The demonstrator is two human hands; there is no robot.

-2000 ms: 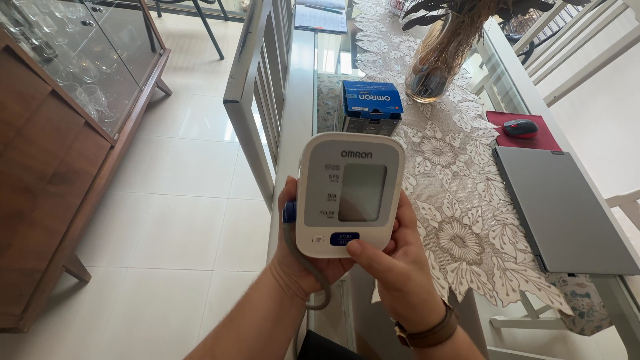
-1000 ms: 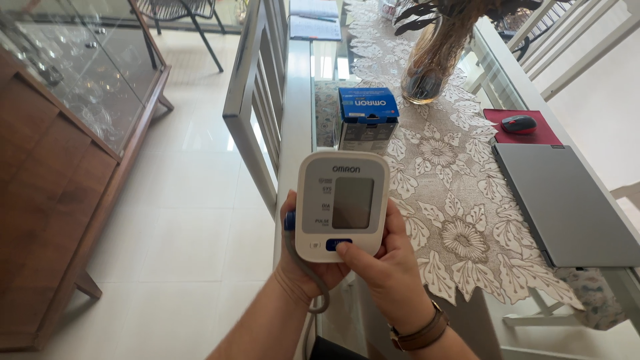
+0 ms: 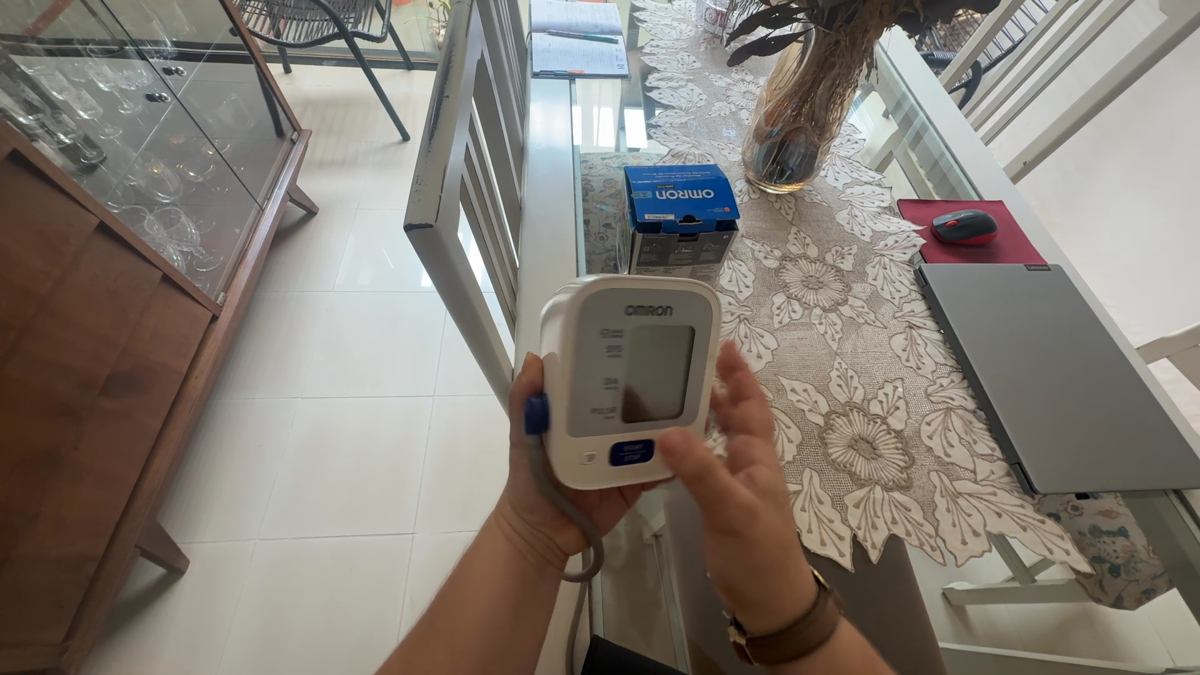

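Note:
An Omron blood pressure monitor with a blank display is held upright above the table's near edge. My left hand grips it from the left and below. A grey air tube with a blue plug runs from the monitor's left side down past my wrist. At the lower right of the monitor, my right hand has its fingers spread, the thumb beside the blue start/stop button; whether the thumb touches the casing I cannot tell. A brown-strapped watch is on the right wrist.
Beyond the monitor stands a blue Omron box. A lace runner lies along the glass table, under a glass vase. At right are a closed laptop and a mouse. A white chair and glass-fronted cabinet stand left.
My right thumb has come off the blue button, and the right hand's fingers have spread away from the monitor. My left hand still holds the monitor.

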